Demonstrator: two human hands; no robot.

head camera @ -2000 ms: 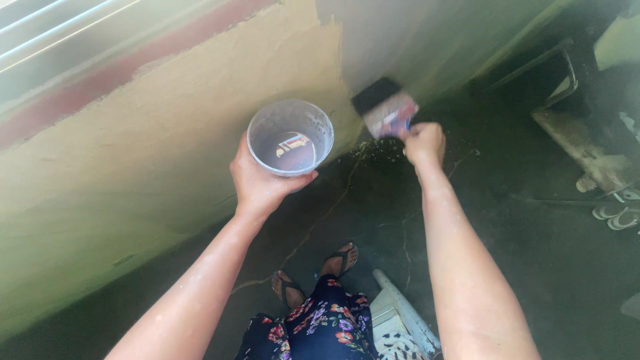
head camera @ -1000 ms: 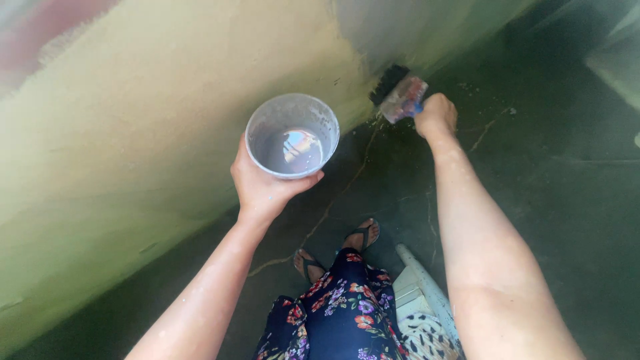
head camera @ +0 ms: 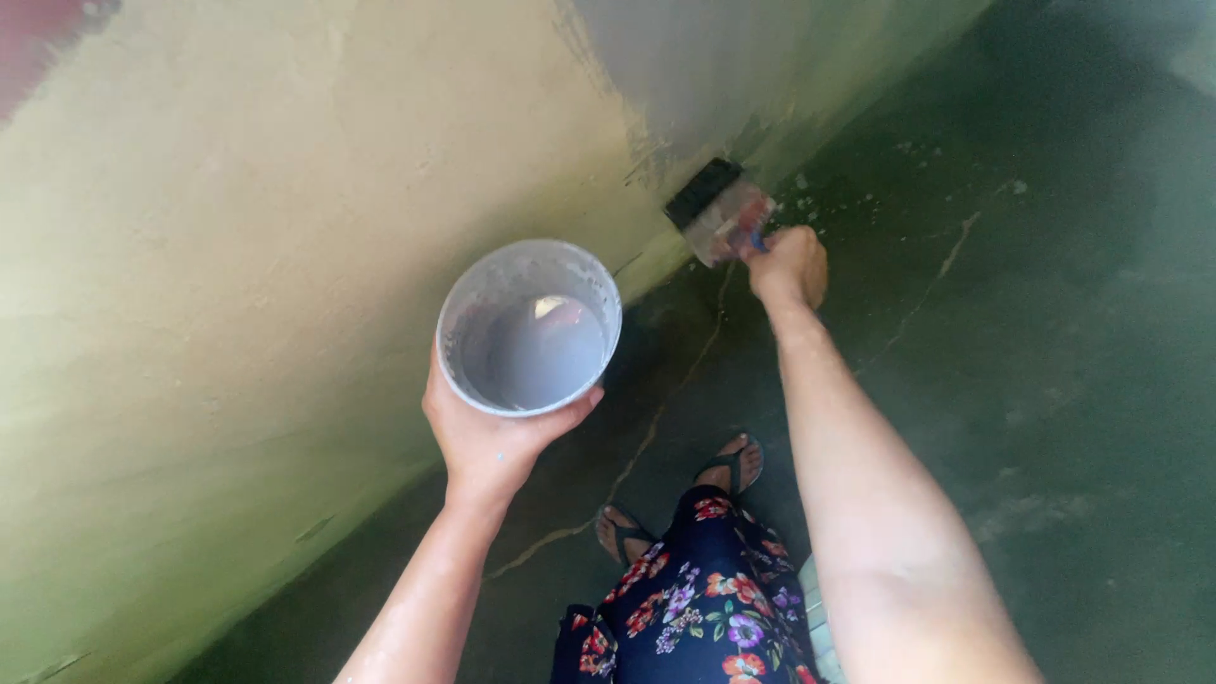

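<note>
My left hand (head camera: 494,427) holds a translucent plastic tub (head camera: 454,366) from below and its side, with its open top facing the camera. Grey liquid paint (head camera: 546,356) lies in the tub. Up and to the right, my right hand (head camera: 793,266) grips the handle of a wide paintbrush (head camera: 722,209). Dark bristles point up and left, at the low part of the wall (head camera: 285,190); whether they touch it I cannot tell. A grey painted patch (head camera: 703,57) covers the wall above the brush, and beige surface lies left of it.
A dark floor (head camera: 1045,380) with pale cracks and light specks meets the wall along a slanting edge. My feet in flip-flops (head camera: 731,465) and my floral garment (head camera: 703,608) are below the hands. Part of a pale plastic chair or stool (head camera: 819,617) shows behind my right forearm.
The brush stays in my right hand and has changed its angle near the wall's lower edge. My left hand still holds the tub. The view has shifted, leaving the items at right out of sight.
</note>
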